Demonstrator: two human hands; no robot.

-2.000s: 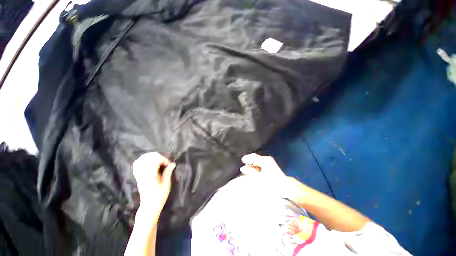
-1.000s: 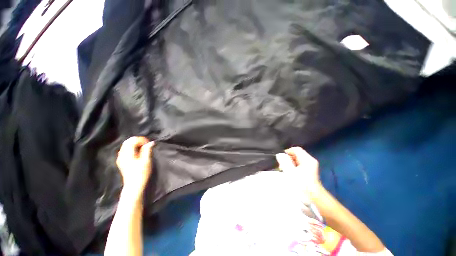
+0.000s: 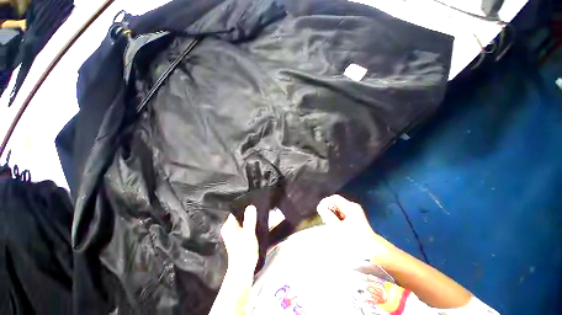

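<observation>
A black suit jacket (image 3: 209, 123) lies spread with its shiny, wrinkled lining up, a small white label (image 3: 355, 72) on it. A dark hanger (image 3: 167, 74) shows inside near the collar. My left hand (image 3: 240, 232) pinches a raised fold of the jacket near its lower edge; a small white patch shows beside the fold, and I cannot tell what it is. My right hand (image 3: 341, 213) is curled at the jacket's near edge. A small reddish part between its fingers looks like the grip of thread snips (image 3: 336, 211); the blades cannot be made out.
The white table (image 3: 38, 117) shows at the left, with a dark rod along it. Black garments (image 3: 34, 246) lie at the lower left. Dark cords (image 3: 496, 44) hang at the table's upper right edge. The blue floor (image 3: 480, 184) is at the right. My white printed shirt is below.
My left hand has moved right, closer to my right hand. The edge stretched between both hands a second ago is now bunched up. My right hand is off the fabric. The view has shifted.
</observation>
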